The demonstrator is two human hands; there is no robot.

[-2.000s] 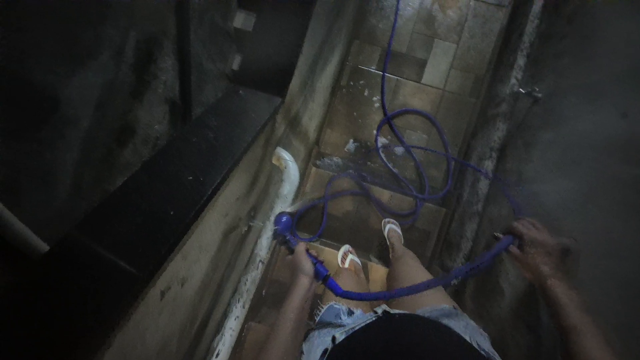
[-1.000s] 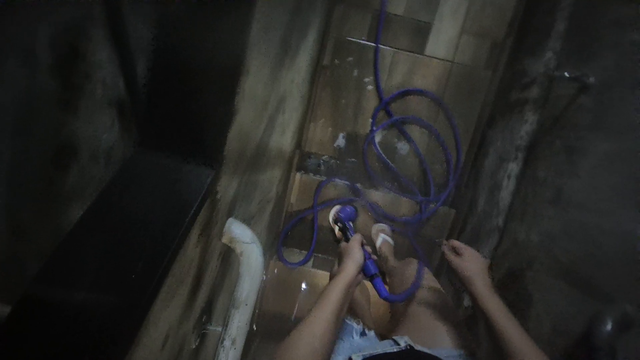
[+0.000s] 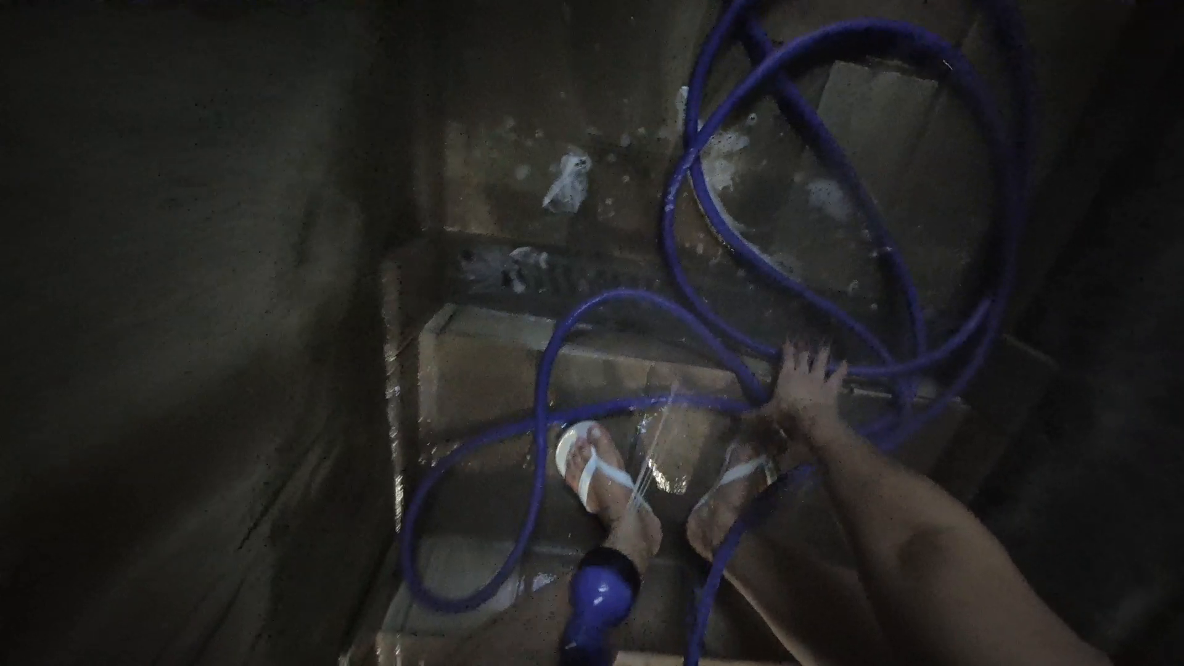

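The round head of a blue spray nozzle (image 3: 603, 590) is at the bottom, pointing forward, with thin water streams above it. My left hand is hidden below the frame edge. My right hand (image 3: 807, 390) is spread, palm down, over the blue hose (image 3: 638, 294); whether it touches the hose is unclear. The hose lies in wide loops at upper right, with one smaller loop left of my feet. Another stretch of hose (image 3: 710, 592) runs down between my legs. My left foot wears a white flip-flop (image 3: 575, 453); the other flip-flop (image 3: 740, 474) is partly hidden in shadow.
Wet tiled steps (image 3: 490, 356) descend under my feet, with a step edge crossing the middle. A pale scrap or patch (image 3: 568, 183) and whitish spots mark the tiles ahead. A dark wall (image 3: 185, 277) stands at left, and deep shadow lies at right.
My right hand held the hose at first, then let go; it is now spread over the loops. The nozzle was in my left hand in both earlier frames. The view has moved closer to the steps.
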